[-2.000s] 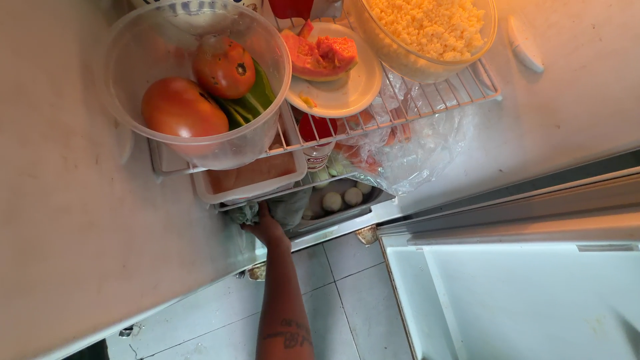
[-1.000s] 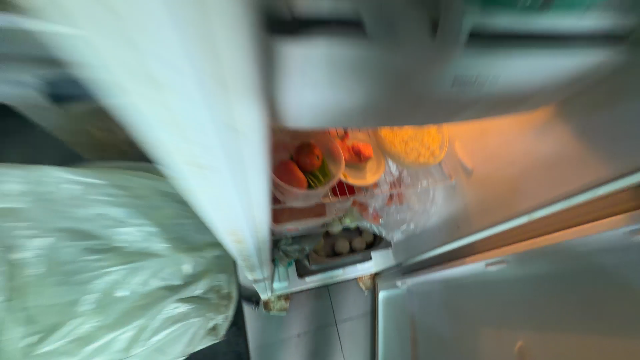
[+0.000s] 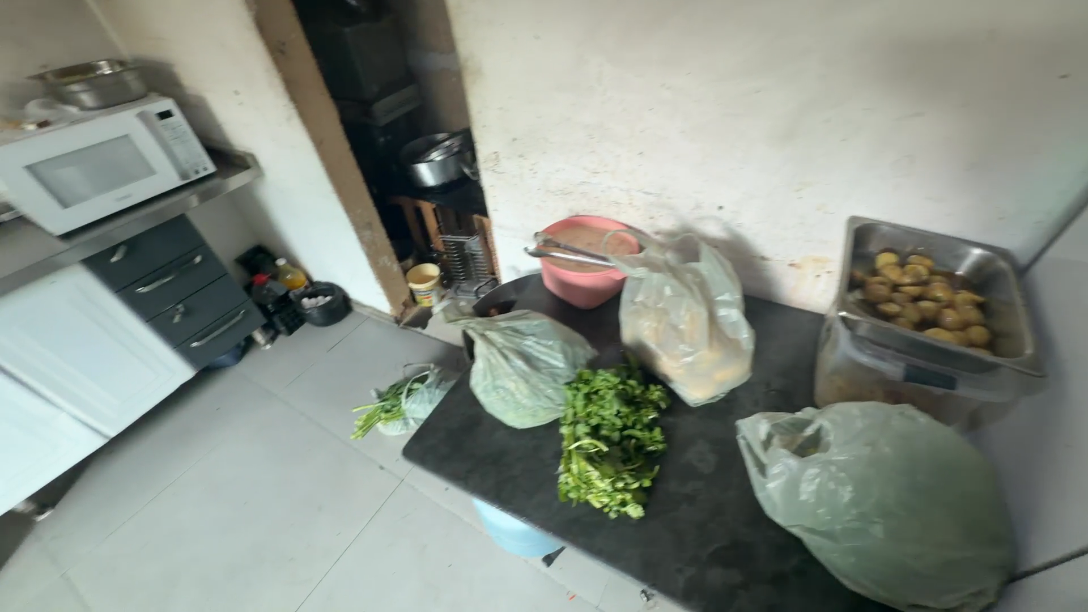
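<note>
Neither my left hand nor my right hand shows in the head view now. On a dark tabletop [image 3: 705, 476] lies a bunch of leafy green herbs [image 3: 612, 438]. A knotted green plastic bag [image 3: 527, 365] touches its left side, and a whitish plastic bag [image 3: 687, 314] with yellowish contents stands behind it. At the back, a pink bowl [image 3: 582, 285] of brownish food has metal tongs [image 3: 569, 252] across its rim. To the right, a large full green plastic bag [image 3: 884, 501] sits before a clear plastic container [image 3: 901, 378], with a steel pan [image 3: 1011, 289] of small potatoes [image 3: 926, 293] on top.
On the floor left of the table lies a plastic bag with green stalks [image 3: 404, 404]. A light blue container [image 3: 514, 531] is partly under the table. Further left are a white microwave [image 3: 102, 166] on a counter, dark drawers [image 3: 178, 280], bottles [image 3: 291, 274] and a black bucket [image 3: 323, 306].
The view has swung from the open refrigerator to the table and room. Two seconds ago a hand reached into the refrigerator's lower part; no hand is in view now.
</note>
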